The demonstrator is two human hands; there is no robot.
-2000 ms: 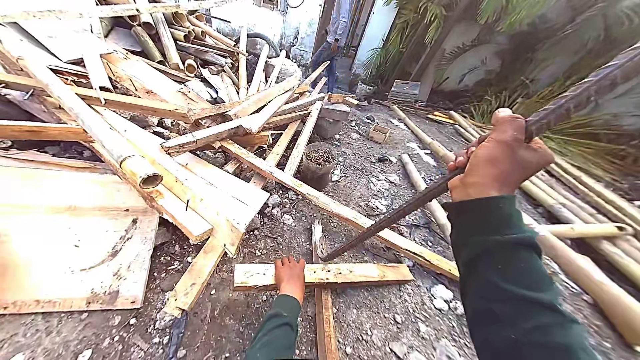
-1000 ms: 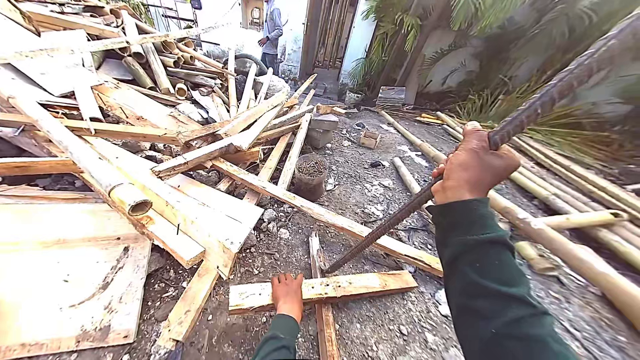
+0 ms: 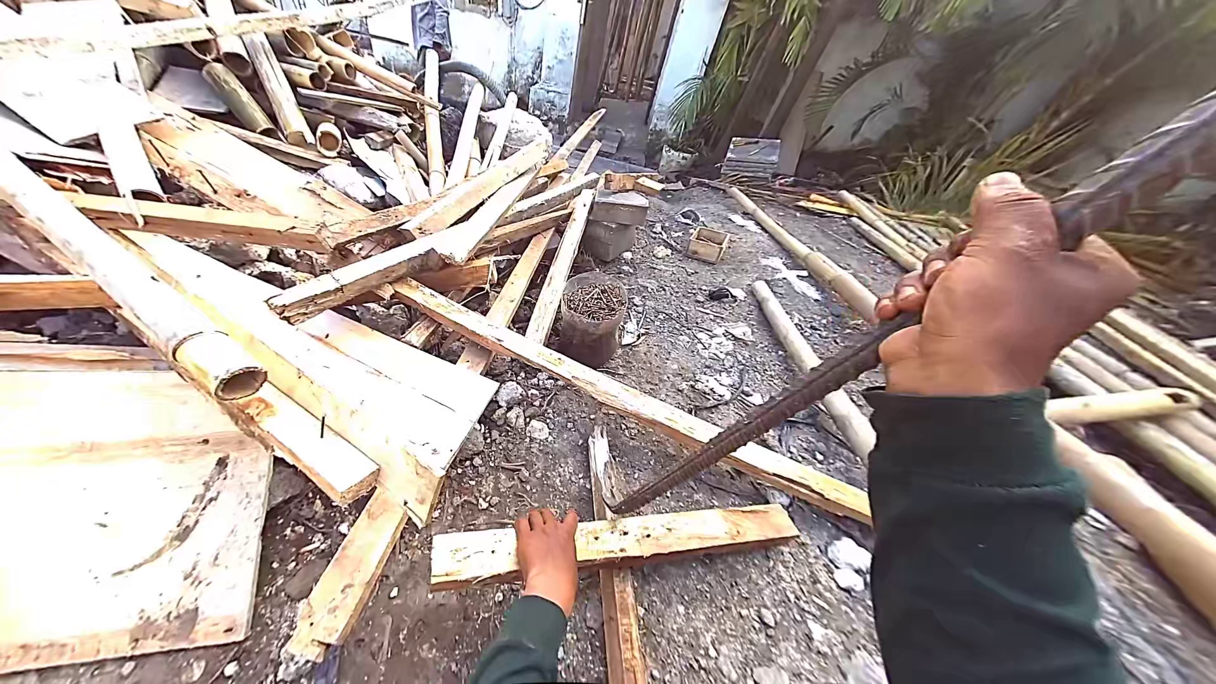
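Note:
My right hand (image 3: pixel 997 285) grips a ribbed steel reinforcing bar (image 3: pixel 760 418), which slants from the upper right down to the lower middle. The bar's lower end is at the far edge of a short wooden board (image 3: pixel 684 534); whether it hooks onto anything there is too small to tell. My left hand (image 3: pixel 548 556) lies on the left part of that board, fingers over its far edge. The board rests crosswise over a narrower piece of wood (image 3: pixel 622 622) on the ground.
Piled planks (image 3: pixel 351 275) and bamboo poles (image 3: pixel 218 366) fill the left side. A plywood sheet (image 3: pixel 123 532) lies at lower left. A bucket of nails (image 3: pixel 593 318) and a small wooden box (image 3: pixel 708 244) stand farther off. Long bamboo poles (image 3: pixel 1130 503) lie at right. A person (image 3: pixel 430 27) stands far back.
The person at the back is less in view as the view shifts. My left hand stays on the board and my right hand keeps its grip on the bar.

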